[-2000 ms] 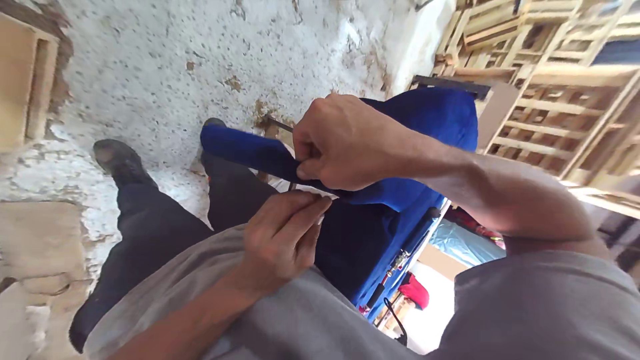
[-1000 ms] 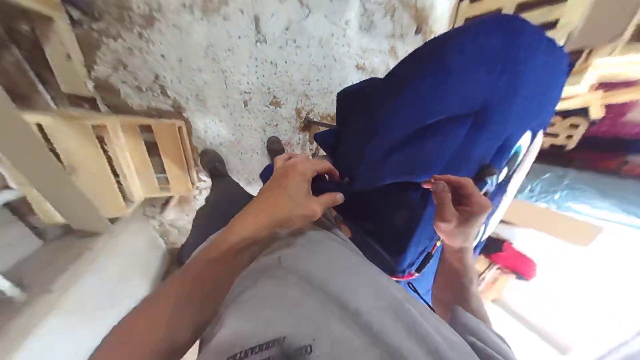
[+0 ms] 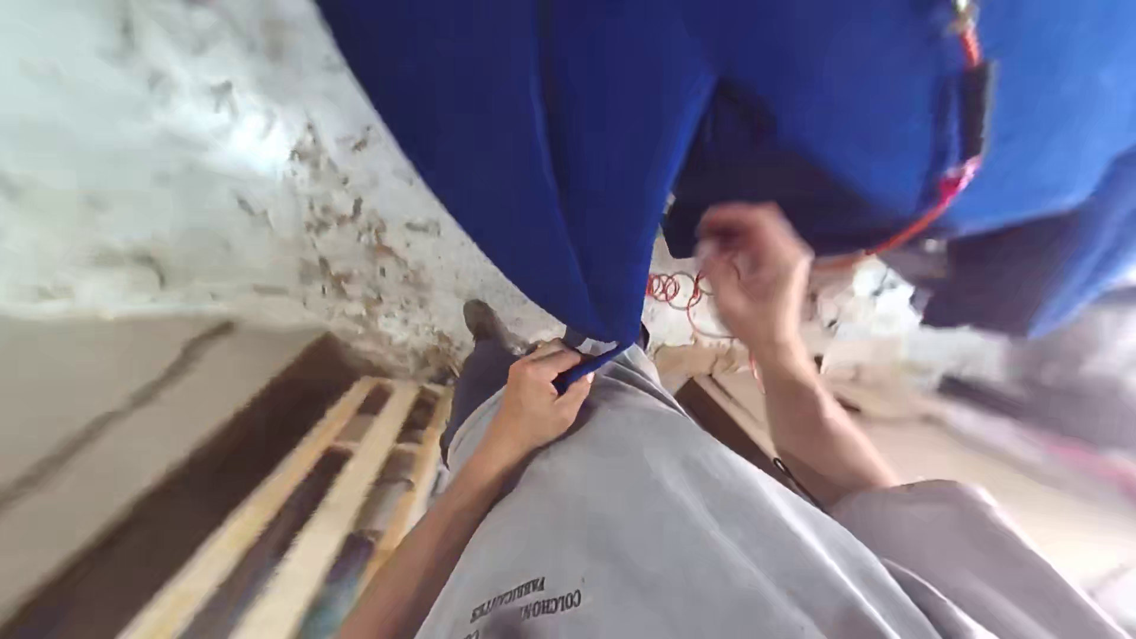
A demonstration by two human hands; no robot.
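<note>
Blue upholstery fabric (image 3: 497,142) fills the upper part of the view, hanging down toward my waist. My left hand (image 3: 543,395) pinches a narrow edge of it close to my grey shirt. My right hand (image 3: 754,266) is blurred, raised beside a dark opening under the fabric; its fingers are bent, and whether anything is in them cannot be told. A red hose (image 3: 923,213) with a dark sleeve runs across the blue fabric at the upper right, and thin red coils (image 3: 679,288) show just left of my right hand.
Slatted wooden framing (image 3: 355,479) stands low on the left beside a large tan board or sheet (image 3: 98,390). A wooden edge (image 3: 728,417) lies near my right forearm. The worn, pale floor (image 3: 355,222) shows between the fabric and the framing.
The view has swung strongly. One second ago both hands were at the blue fabric, spread apart; now the left pinches a fabric edge at my waist and the right is off to the side, blurred.
</note>
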